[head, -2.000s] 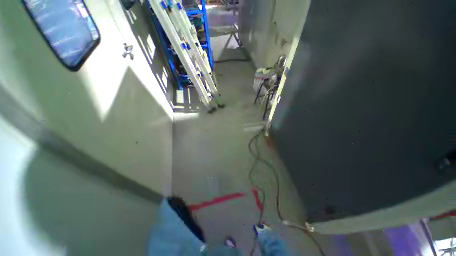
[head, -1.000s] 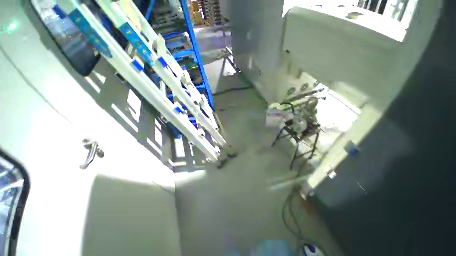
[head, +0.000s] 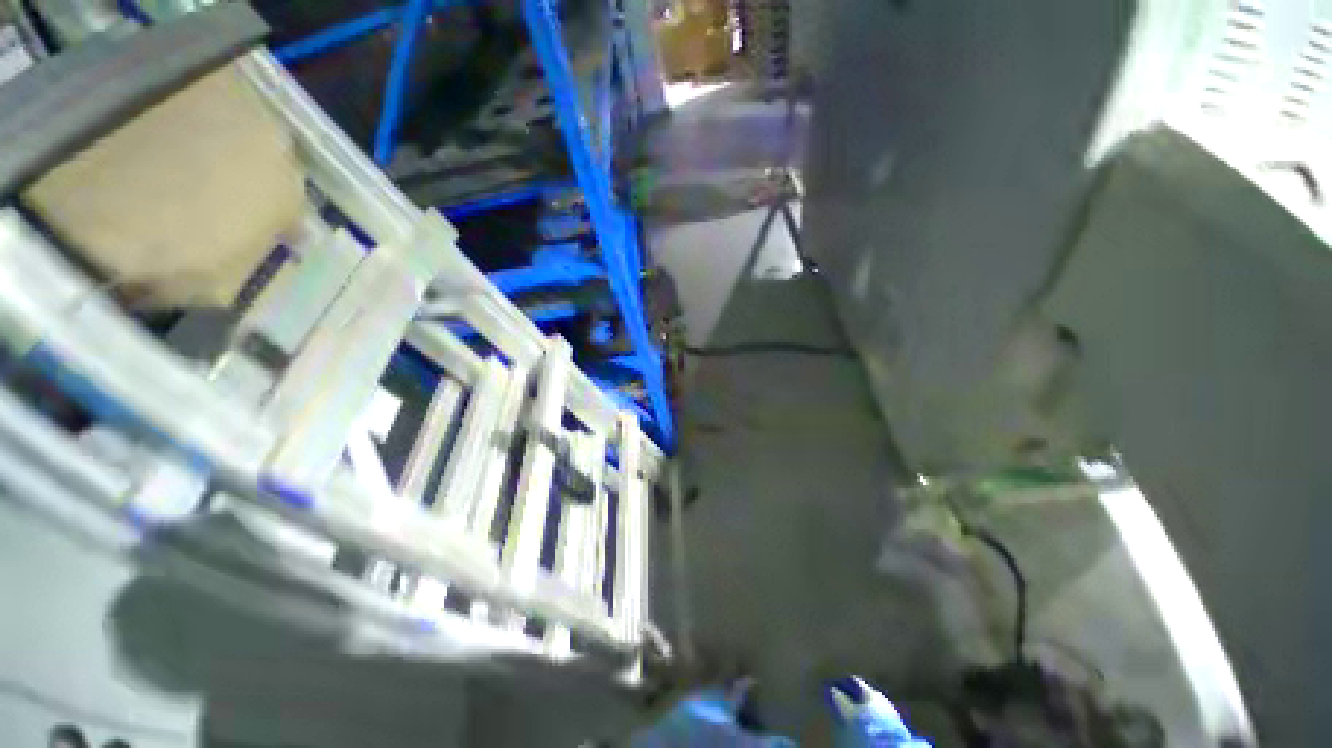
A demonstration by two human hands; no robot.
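My right hand (head: 852,696), in a pale glove with dark fingertips, is small and blurred at the bottom edge, below a light blue sleeve. My left hand (head: 736,696) is a small blurred dark patch beside the other blue sleeve, mostly cut off by the bottom edge. Finger positions are unclear, and no held object can be made out. A white metal ladder (head: 533,504) with blue marks leans across the left side, close to me.
A blue rack (head: 621,271) stands behind the ladder. A grey floor aisle (head: 782,453) runs ahead between the rack and grey cabinets (head: 950,190). A dark cable (head: 767,349) crosses the floor. Another cable (head: 1015,585) and dark blurred objects lie at lower right.
The view has moved forward along the aisle. The ladder and blue rack appear much larger and nearer. The door on the left and the small stand on the right have left view.
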